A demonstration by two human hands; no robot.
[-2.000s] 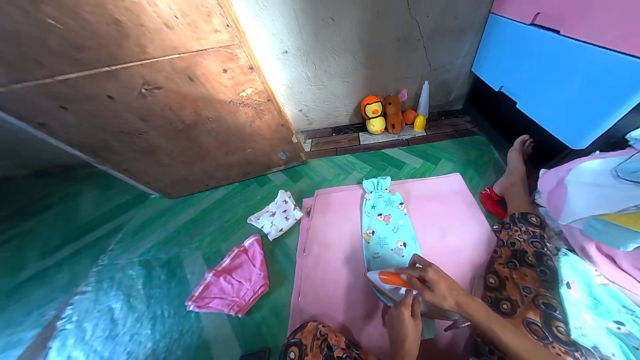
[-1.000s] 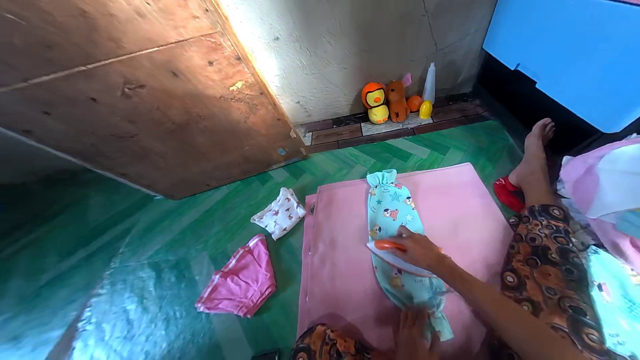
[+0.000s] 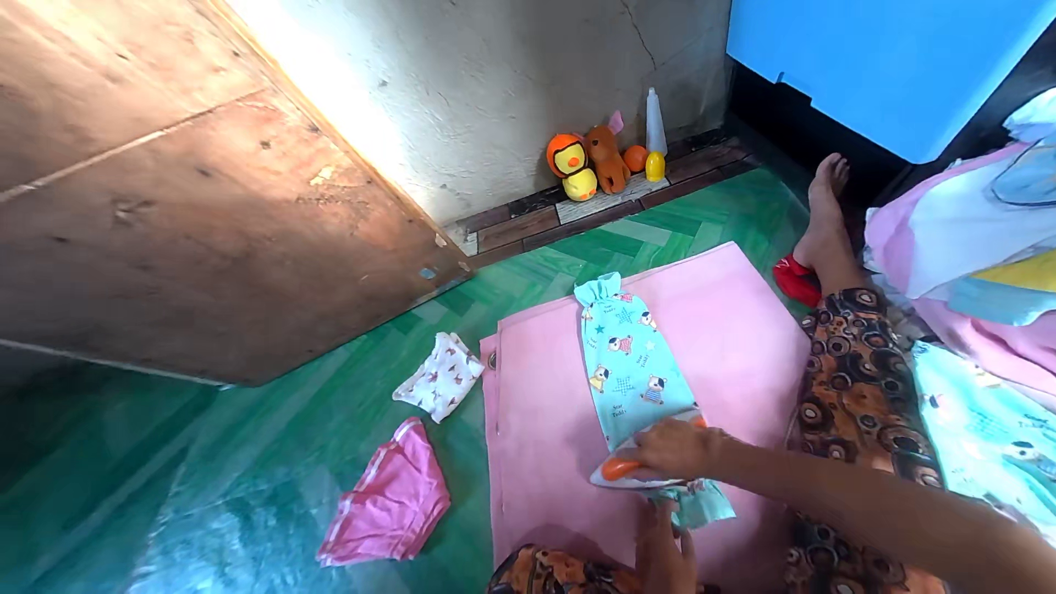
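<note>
My right hand (image 3: 672, 450) is closed around the handle of a white and orange clothes iron (image 3: 610, 474), which rests on the lower part of a folded mint-green printed garment (image 3: 627, 355). The garment lies lengthwise on a folded pink cloth (image 3: 544, 412), its ruffled end away from me. My left hand (image 3: 664, 544) is at the garment's near end, just below the iron; its fingertips are partly hidden, so its hold on the fabric cannot be told.
Pink underwear (image 3: 392, 499) and a small white printed garment (image 3: 441, 377) lie on the green floor at left. Toys (image 3: 606, 159) line the wall. My bare foot (image 3: 825, 206) is near a red object (image 3: 797, 281). Piled clothes (image 3: 949, 223) are at right, a wooden panel (image 3: 206, 206) at left.
Two seconds ago both hands were together at the iron. One second ago the iron was farther up the garment; it has since come down toward the near end. The left hand is now apart from the iron.
</note>
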